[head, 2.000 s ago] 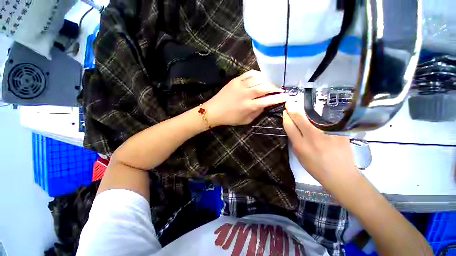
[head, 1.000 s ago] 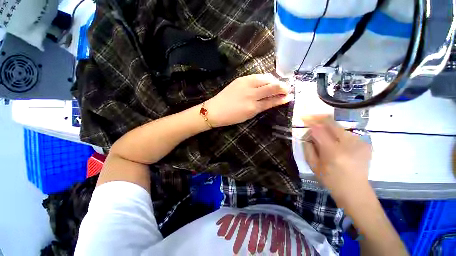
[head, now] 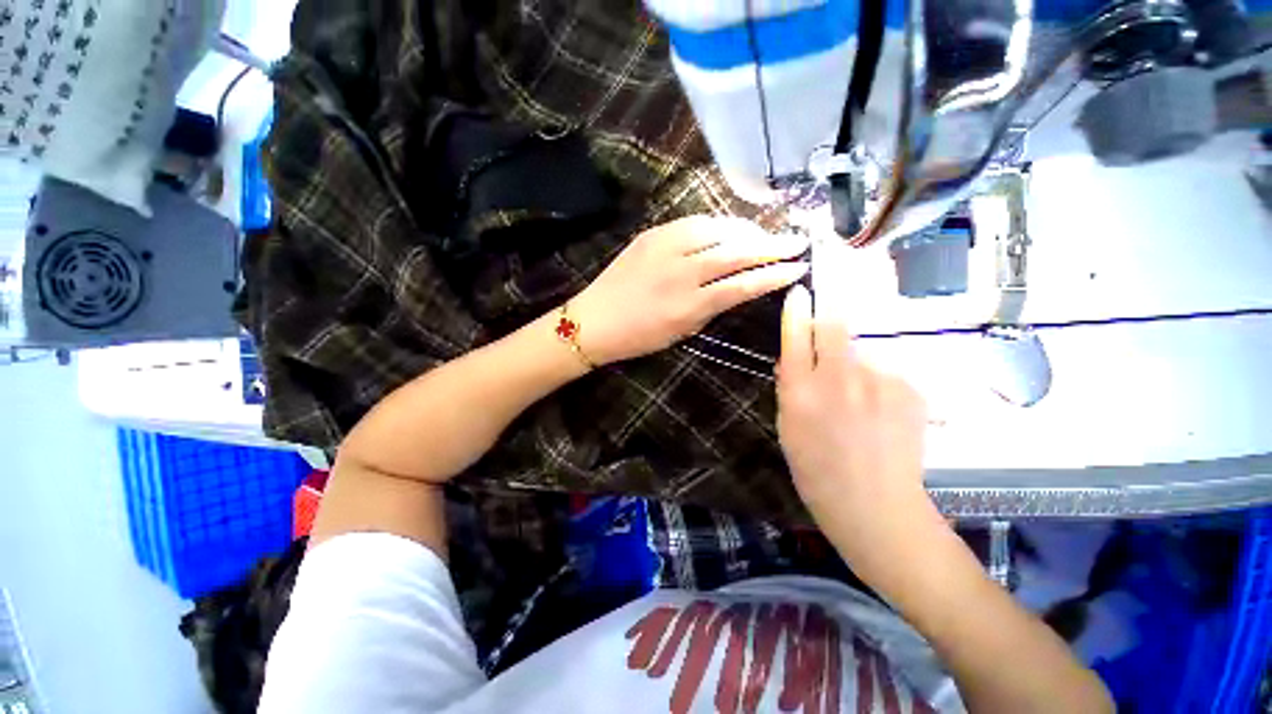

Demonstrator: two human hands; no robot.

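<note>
A dark plaid garment (head: 614,433) lies in a heap under my left arm, with a plain black patch (head: 523,181) in it. My left hand (head: 677,286) rests on the cloth, its fingertips at the cloth edge just below the needle area. My right hand (head: 848,405) is at the garment's right edge, its index finger beside my left fingertips; the slim, pale, two-pronged tool (head: 735,353) extends left from it over the cloth. The white sewing machine head (head: 767,84) with a blue stripe stands above my hands. The presser foot is partly hidden.
A silver metal guide (head: 1023,366) lies on the white table (head: 1116,405) at right. A scale (head: 1102,495) runs along the front edge. A grey fan-vented box (head: 133,265) stands at left, above a blue crate (head: 209,502). More dark cloth (head: 251,642) lies below.
My right hand has moved in from the right to the cloth edge beside my left fingers. My left hand stays on the cloth. The view has shifted.
</note>
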